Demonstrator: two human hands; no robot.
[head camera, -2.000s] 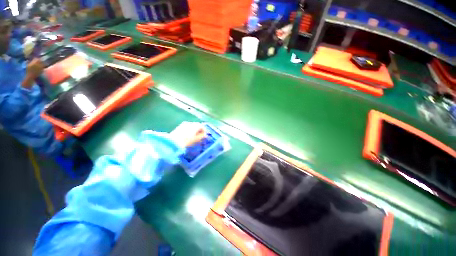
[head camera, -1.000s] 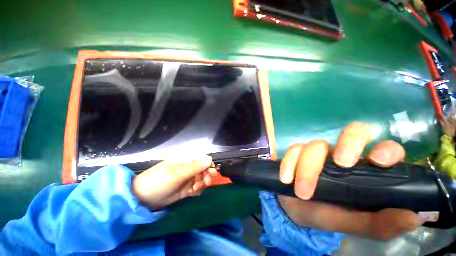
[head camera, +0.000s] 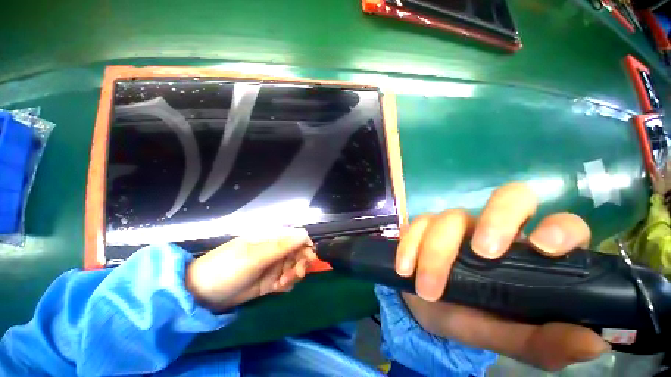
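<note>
A black display panel (head camera: 243, 154) under streaky clear film lies in an orange foam tray (head camera: 96, 177) on the green bench. My right hand (head camera: 478, 272) is wrapped around a thick black electric screwdriver (head camera: 515, 283), held nearly level with its tip pointing left. My left hand (head camera: 254, 266) is at the panel's near edge, its fingertips pinched right at the screwdriver's tip. Whatever is between those fingertips is too small and covered to tell. A thin metal loop and a small white label show at the tool's rear.
A blue parts box (head camera: 13, 173) on a clear plastic bag is at the left edge. Another panel in an orange tray (head camera: 449, 26) lies at the top. More orange-edged panels (head camera: 651, 140) and a person's yellow sleeve (head camera: 651, 228) are at the right. White tape (head camera: 600, 182) is on the bench.
My left hand has left the blue box and met the screwdriver's tip; the tool in my right hand came into view. Over the last second, both hands barely moved; the view shifted slightly.
</note>
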